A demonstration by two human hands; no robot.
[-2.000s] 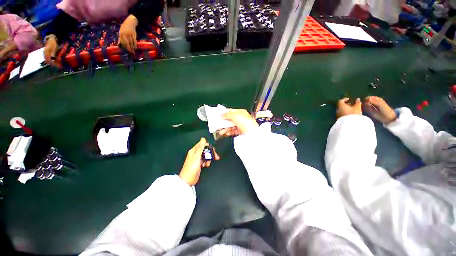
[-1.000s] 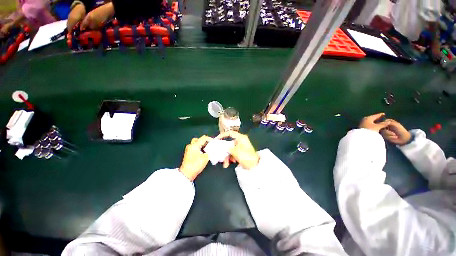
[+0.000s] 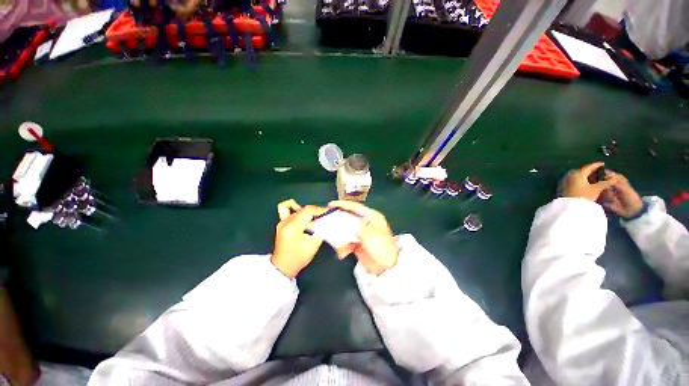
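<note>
My left hand (image 3: 296, 240) and my right hand (image 3: 375, 240) meet low in the middle, in front of the bottle. Between them is a white wiping cloth (image 3: 338, 227), held by my right fingers. My left fingers hold a small dark watch head, mostly hidden by the cloth and fingers; only a dark edge shows. A small squat bottle (image 3: 353, 179) with a pale label stands just beyond my hands. Its translucent flip cap (image 3: 330, 157) is open at its left.
A black wipe box (image 3: 205, 172) with white wipes is left of centre. Watch heads cluster at far left (image 3: 73, 203) and stand in a row (image 3: 453, 187) by the slanting metal post (image 3: 483, 83). At right, another person's hands (image 3: 602, 190) work. A red tray (image 3: 550, 58) lies beyond.
My right hand has come back from the bottle with the cloth and joined my left hand over the watch head. The view has shifted, and the scene sits slightly differently in frame.
</note>
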